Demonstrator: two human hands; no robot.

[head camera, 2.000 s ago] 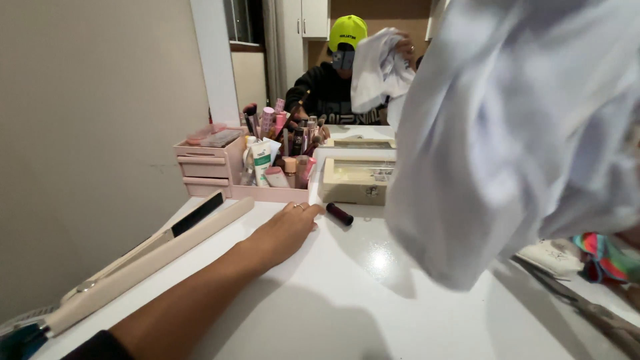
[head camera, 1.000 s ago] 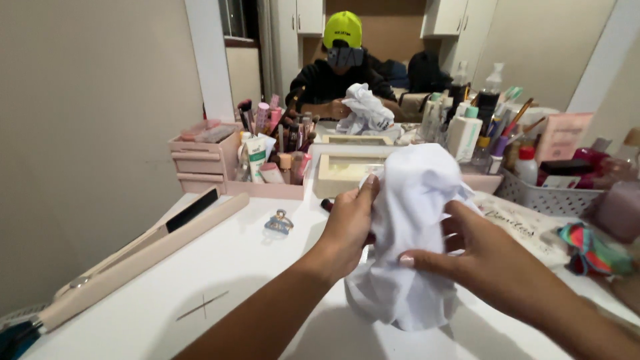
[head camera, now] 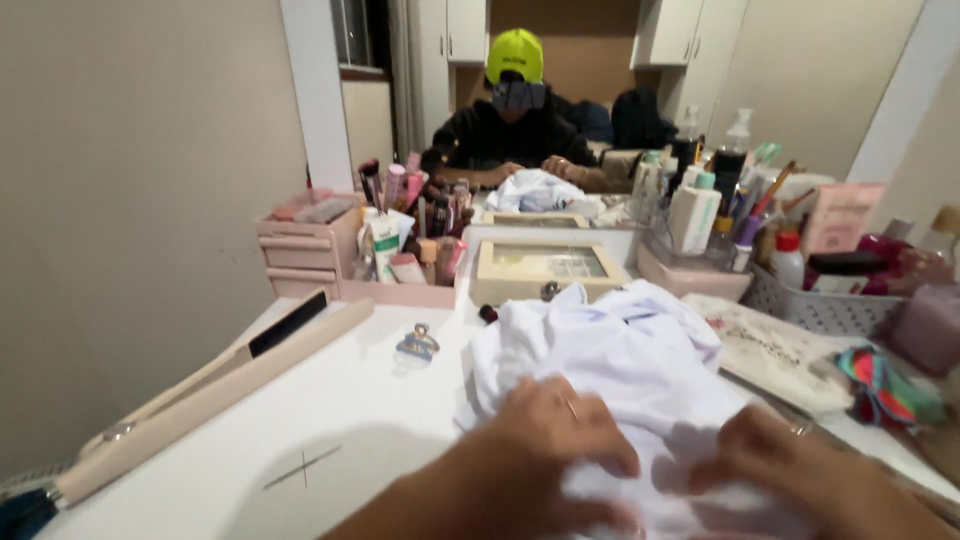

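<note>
A crumpled white cloth (head camera: 600, 352) lies in a heap on the white tabletop (head camera: 352, 405). My left hand (head camera: 562, 435) rests on its near left part, fingers bent and blurred. On the near right part is my right hand (head camera: 780, 457), also blurred, with a ring showing. Whether either hand grips the fabric cannot be told. Left of the cloth sits a small blue hair claw clip (head camera: 418, 345). A dark small cylinder (head camera: 488, 313) peeks out at the cloth's far left edge.
A beige hair straightener (head camera: 225, 390) lies at the left. Behind stand a pink makeup organizer (head camera: 397, 292), a cream box with a clear lid (head camera: 547, 274) and a mirror (head camera: 585, 75). At the right are a grey basket (head camera: 832, 311), a white pouch (head camera: 780, 352) and a colourful cloth (head camera: 885, 390).
The white cloth was held up at the right, then upright between both hands; now it lies heaped on the table. The claw clip, not visible two seconds ago, shows in the later frames.
</note>
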